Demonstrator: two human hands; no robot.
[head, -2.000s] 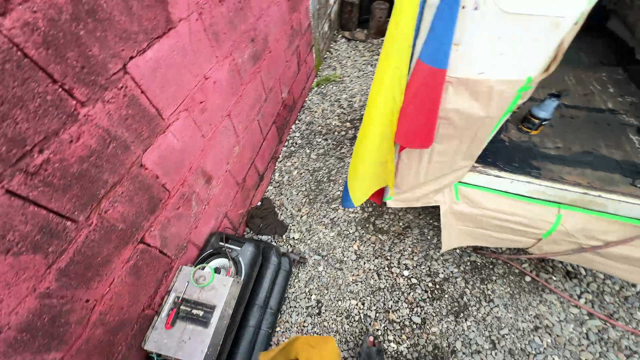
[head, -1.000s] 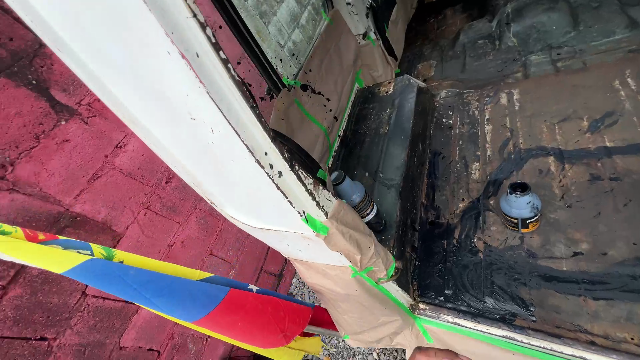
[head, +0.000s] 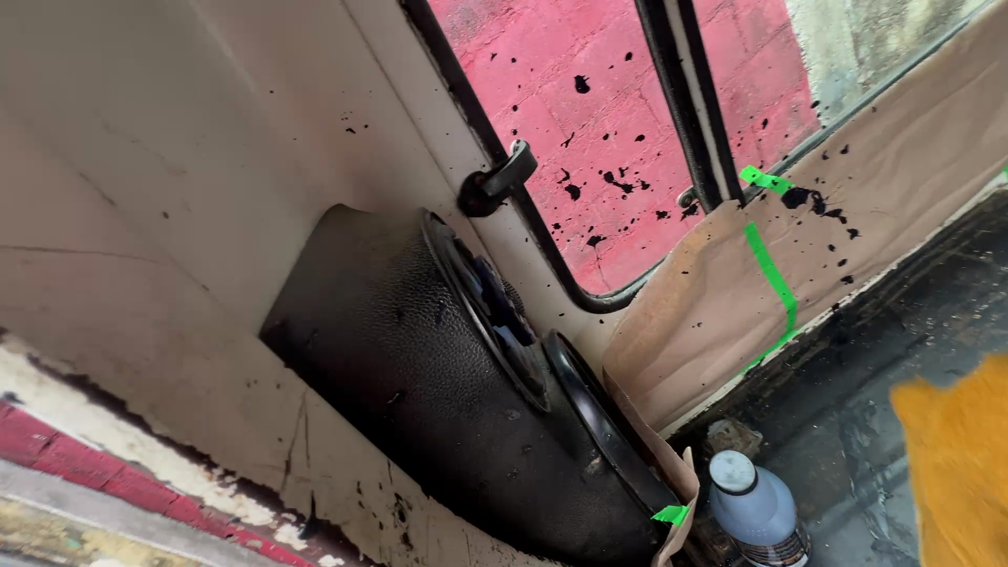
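Observation:
Neither my left hand nor my right hand shows in the head view. At the right edge is an orange cloth-like thing (head: 957,465), slightly blurred; what holds it, if anything, is out of sight. A bluish-grey plastic bottle (head: 752,508) with a pale top and a dark label stands low on the right, on the dark-coated vehicle floor (head: 850,457). Beside it, brown masking paper (head: 709,315) held by green tape (head: 772,276) covers the lower side wall. A black textured panel with round speakers (head: 441,354) fills the middle.
A side window with a black rubber frame (head: 543,244) bears dark splatters; a pink block wall (head: 583,142) is behind it. A black latch (head: 500,181) juts from the frame. At lower left runs a chipped white body edge (head: 157,441).
The view has moved from outside to the vehicle's interior. A hand at the bottom edge one second ago is out of view. The orange thing, absent then, shows at the right.

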